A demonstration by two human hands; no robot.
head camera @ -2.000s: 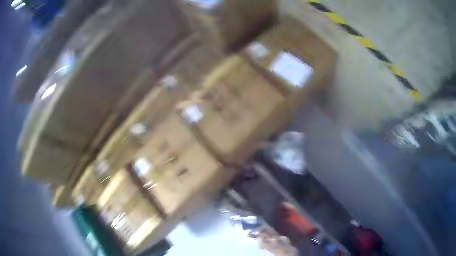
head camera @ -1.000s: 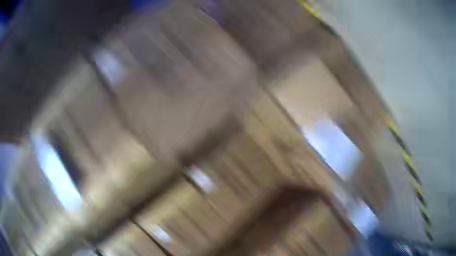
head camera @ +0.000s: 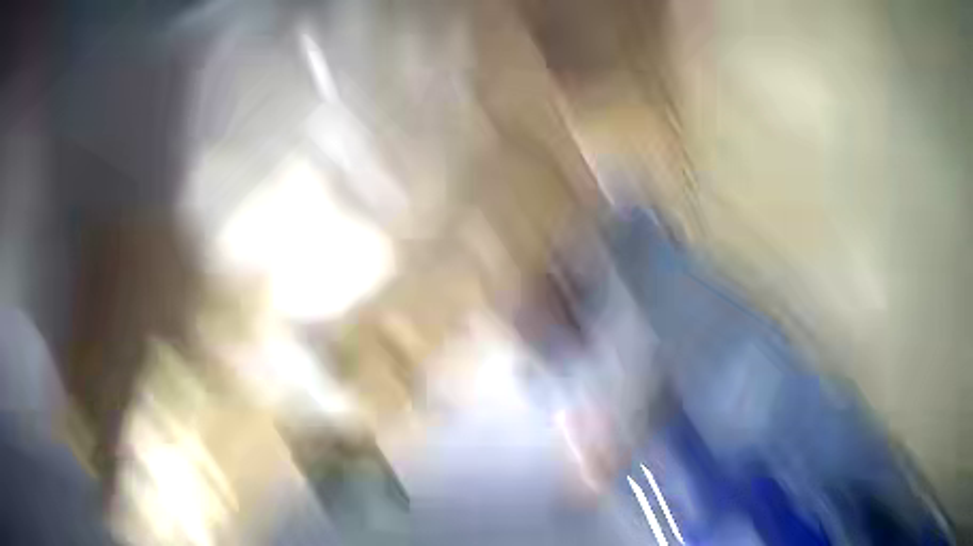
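The head view is heavily blurred. Brown shapes that look like cardboard cartons run from the top centre down towards the middle. A blue shape lies at the lower right; whether it is a crate or clothing cannot be told. Neither of my hands can be made out.
A very bright white patch glares left of centre. A pale floor-like area fills the right side. A dark green shape is at the bottom, beside a pale greyish surface.
The view has swung strongly. The cartons that filled the frame are now smaller and smeared at the top centre. The blue shape and the bright glare have come into view.
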